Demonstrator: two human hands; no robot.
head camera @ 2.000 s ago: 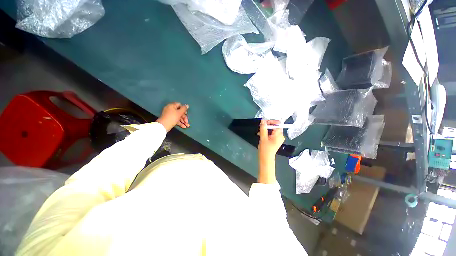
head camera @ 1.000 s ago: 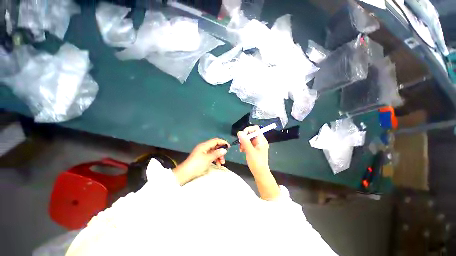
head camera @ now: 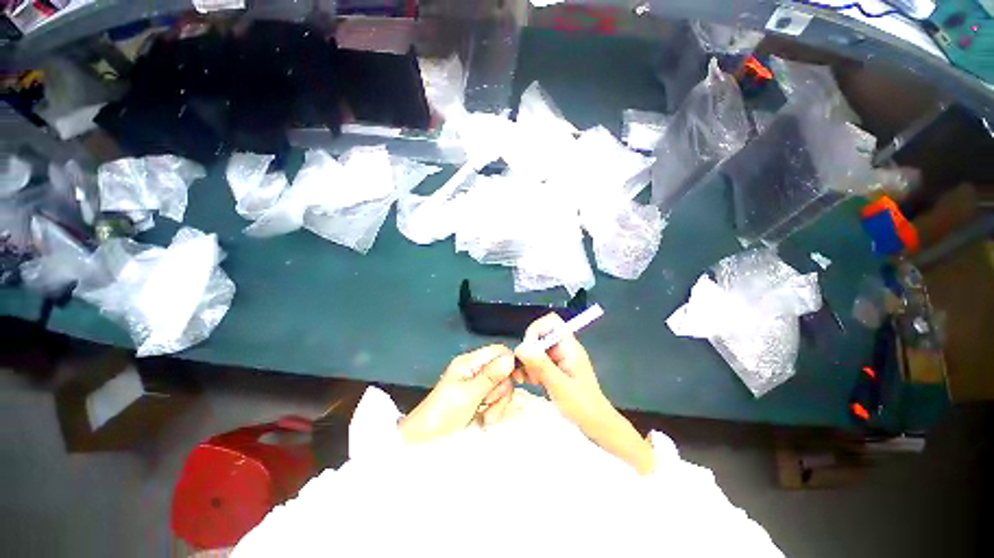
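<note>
A narrow black part with a raised piece at each end, possibly an end panel [head camera: 510, 315], lies on the green mat just beyond my hands. My right hand [head camera: 559, 368] holds a slim white pen [head camera: 584, 319], its white end pointing up and right. The pen's tip is hidden between my fingers. My left hand [head camera: 471, 390] is bent inward with its fingertips against those of my right hand, near the mat's front edge. Whether my left fingers hold something small cannot be told.
Crumpled bubble bags [head camera: 545, 207] heap behind the part, with more at left [head camera: 180, 294] and right [head camera: 752, 311]. Bagged dark blocks [head camera: 785, 174] stand right rear. Dark blocks [head camera: 382, 87] stand at the back. An orange-ended tool [head camera: 869, 381] lies right. A red stool [head camera: 223, 490] stands below left.
My right hand and the pen have come away from the black part, and my left hand has come across to meet them. The view has turned and shows more of the bench's back.
</note>
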